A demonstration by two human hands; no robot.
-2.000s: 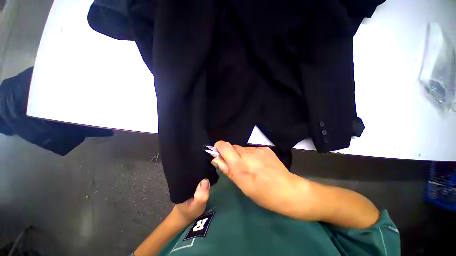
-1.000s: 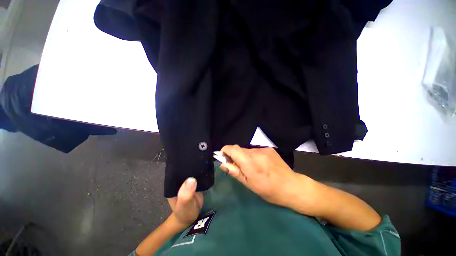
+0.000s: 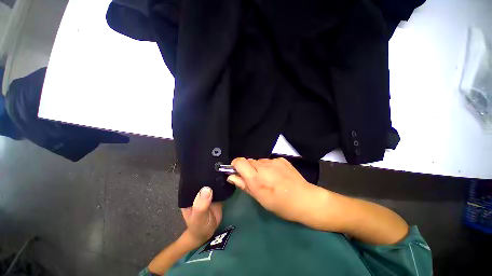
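Observation:
A black jacket [image 3: 270,81] lies over the white table, its near sleeve ends hanging at the front edge. My left hand [image 3: 203,213] grips the end of the left-side sleeve cuff [image 3: 197,180], thumb on top, fingers underneath. My right hand [image 3: 272,186] holds small silvery thread snips [image 3: 225,169], mostly hidden in the fingers, with the tip at the cuff buttons [image 3: 217,152]. The other sleeve cuff [image 3: 360,148], with its own row of buttons, lies at the right.
The white table [image 3: 108,81] spans the view. Dark garments [image 3: 59,126] hang off its left end. A clear plastic bag [image 3: 477,81] lies at the right. A blue crate [image 3: 478,202] stands on the floor at right. I wear green with a black-and-white patch [image 3: 218,240].
The left-side cuff has turned so its row of buttons faces up. The snips have moved from beside the cuff onto the buttons. My left hand keeps its grip.

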